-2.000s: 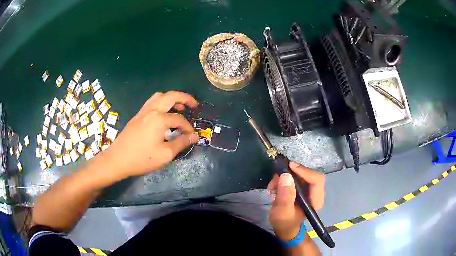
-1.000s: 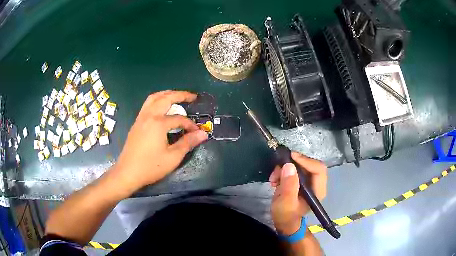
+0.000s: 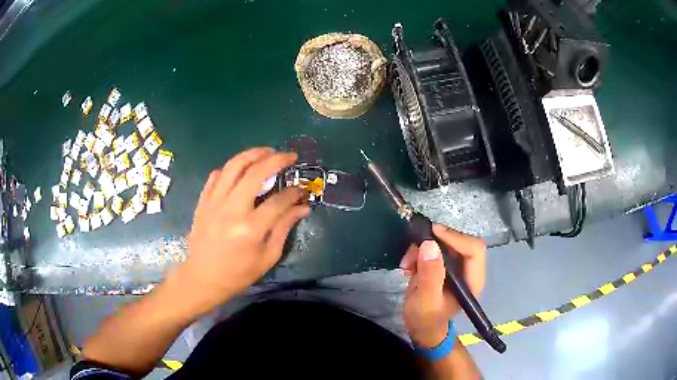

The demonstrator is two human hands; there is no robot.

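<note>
My left hand [image 3: 249,215] is over the left side of an open watch housing [image 3: 301,178], thumb and fingertips at its edges. An orange flex cable [image 3: 315,185] joins the housing to a dark screen module [image 3: 344,190] on its right. A dark rounded piece [image 3: 303,148] lies just beyond the housing. A white disc [image 3: 268,185] shows partly behind my left fingers. My right hand [image 3: 438,278] holds a soldering iron [image 3: 453,286] by its black handle, its tip right of the screen module and not touching it.
A pile of small white and orange battery cells [image 3: 111,167] lies at left. A round bowl of metal shavings [image 3: 343,74] stands beyond the housing. At right are a black fume fan [image 3: 445,111], an iron stand [image 3: 568,63] and a white stand tray [image 3: 579,137].
My left fingers have shifted on the housing, showing more of its inside. The screen module has turned slightly and moved a little right. My right hand with the iron stays almost still since one second ago.
</note>
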